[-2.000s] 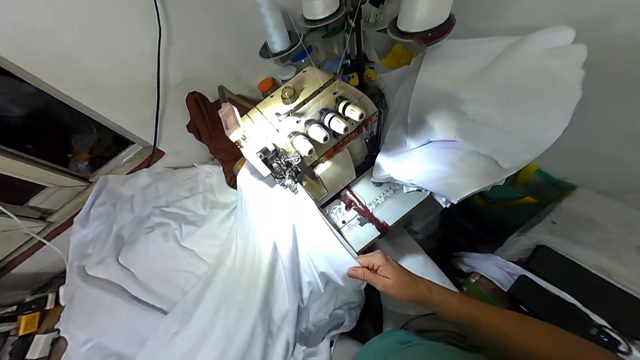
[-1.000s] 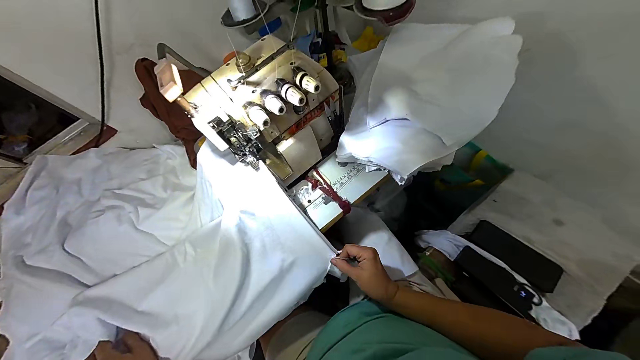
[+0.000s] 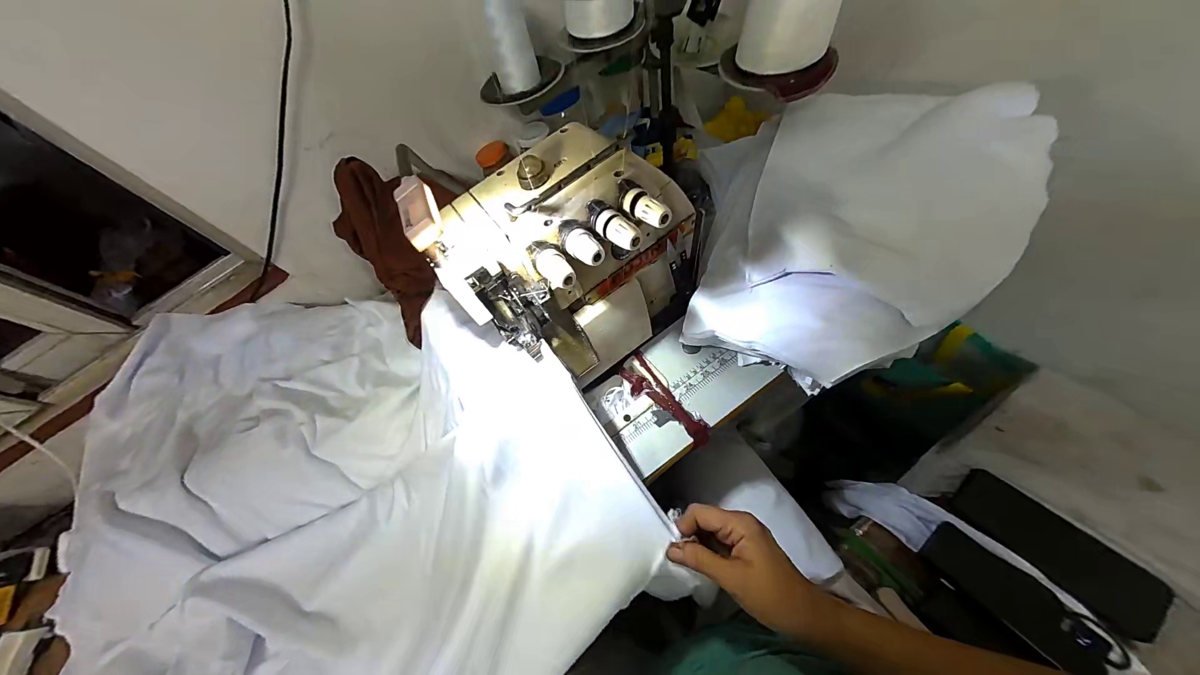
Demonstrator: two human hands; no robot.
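Observation:
My right hand [image 3: 741,562] pinches the edge of a large white fabric [image 3: 544,525] between thumb and fingers, low and right of centre. The fabric runs from there up to the needle and presser foot area of an overlock sewing machine [image 3: 562,216], whose lamp lights it brightly. It spreads left over the work surface in loose folds. My left hand is out of view. Beside the machine, a table plate with a printed ruler [image 3: 722,375] has dark red yarn [image 3: 670,398] tied across it.
Stacked white fabric pieces [image 3: 872,216] lie right of the machine. Thread cones [image 3: 787,37] stand behind it. A brown cloth [image 3: 380,234] hangs at its left. Black flat objects [image 3: 1059,553] lie at the lower right, and a black cable [image 3: 281,141] hangs along the wall.
A second ago my left hand showed at the bottom left on the fabric; now it is out of view. My right hand keeps its pinch on the fabric edge.

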